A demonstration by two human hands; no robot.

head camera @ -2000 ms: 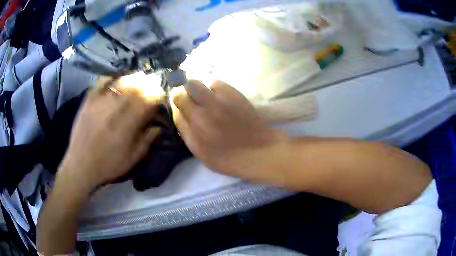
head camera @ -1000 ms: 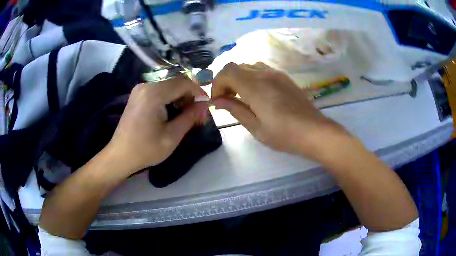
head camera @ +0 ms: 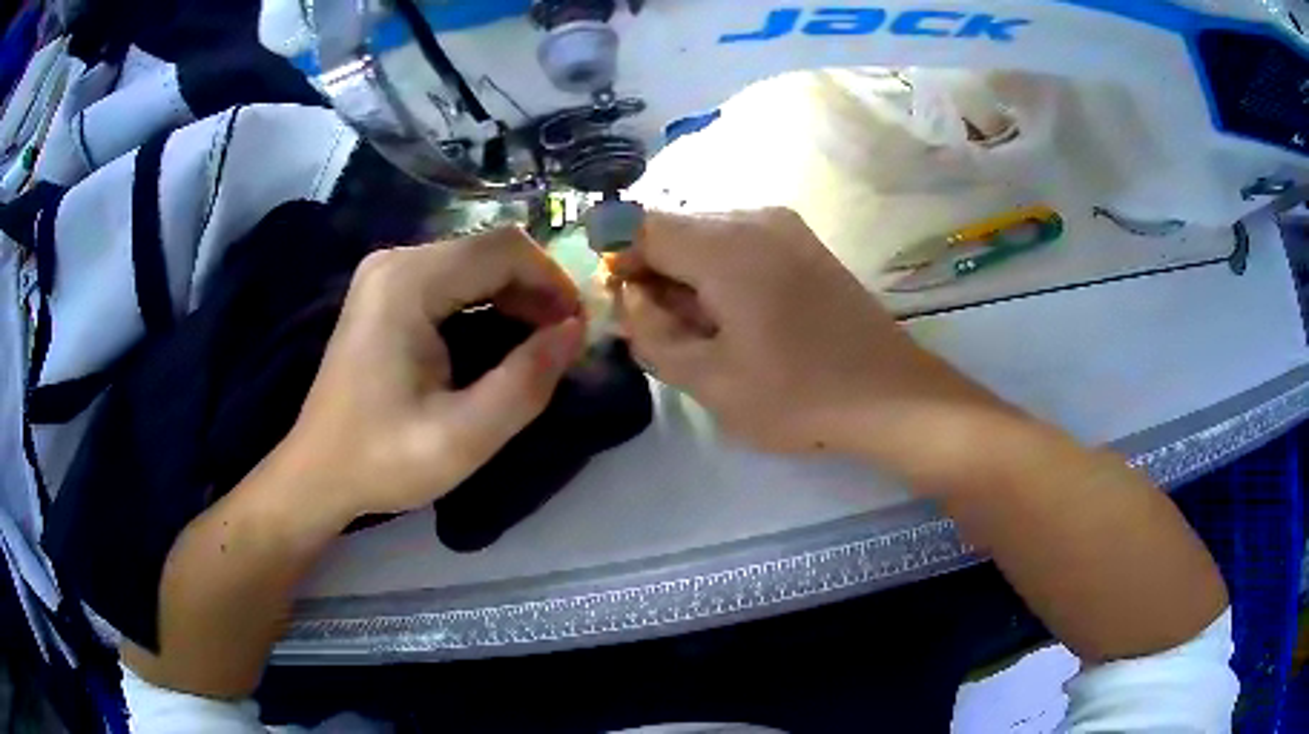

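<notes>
The black garment (head camera: 187, 373) lies at the left and under my left hand, with a rounded end on the table below my fingers. My left hand (head camera: 416, 373) has thumb and index fingertips pinched together in front of the needle area. My right hand (head camera: 761, 316) is beside it, with bent fingertips next to the small grey round part (head camera: 615, 225) of the sewing machine (head camera: 574, 58). A small gap lies between the hands. Glare and the fingers hide whether either pinches cloth or thread. The needle itself is not clear.
Yellow-and-green thread snips (head camera: 983, 244) lie right of my right hand, beside a crumpled cream cloth (head camera: 847, 158). A thin dark rod (head camera: 1077, 291) lies below them. White panels with black bands (head camera: 187, 201) are heaped at the left. A measuring tape (head camera: 689, 585) follows the table's front edge.
My hands were together at the needle, then drew toward me with fingertips meeting; now they are slightly apart. The view has shifted, showing more of the machine. The black cloth's end lies more exposed.
</notes>
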